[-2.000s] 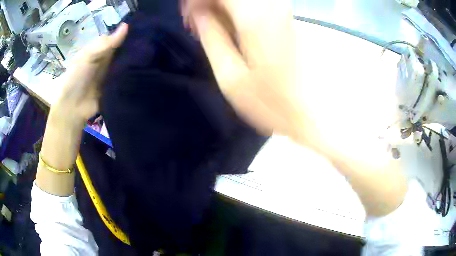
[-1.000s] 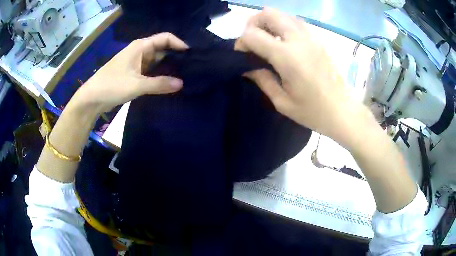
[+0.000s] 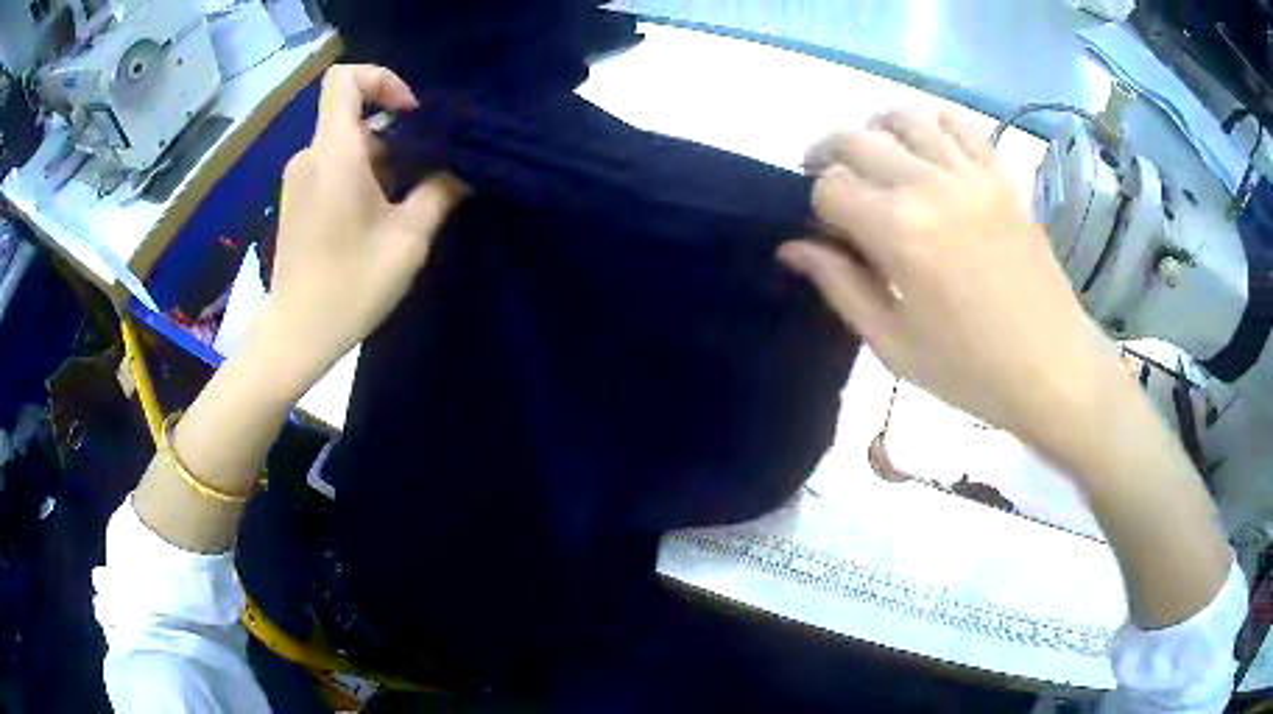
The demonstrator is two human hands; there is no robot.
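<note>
A dark navy garment piece (image 3: 600,335) lies over the white table and hangs down over the front edge toward my lap. My left hand (image 3: 349,209) pinches its upper edge at the left between thumb and fingers. My right hand (image 3: 921,237) pinches the same edge at the right. The edge is stretched between the two hands and looks folded or banded. The cloth's right part hangs in a rounded shape over the table. More dark cloth (image 3: 461,42) lies beyond my hands.
The white sewing machine (image 3: 1145,251) stands at the right, beside my right forearm. A printed ruler scale (image 3: 894,586) runs along the white table's front edge. Another machine (image 3: 133,77) stands on a table at the upper left. A yellow curved bar (image 3: 140,377) is at the lower left.
My hands have moved apart, left hand leftward and right hand rightward, spreading the cloth edge between them. One second earlier they were close together on bunched cloth.
</note>
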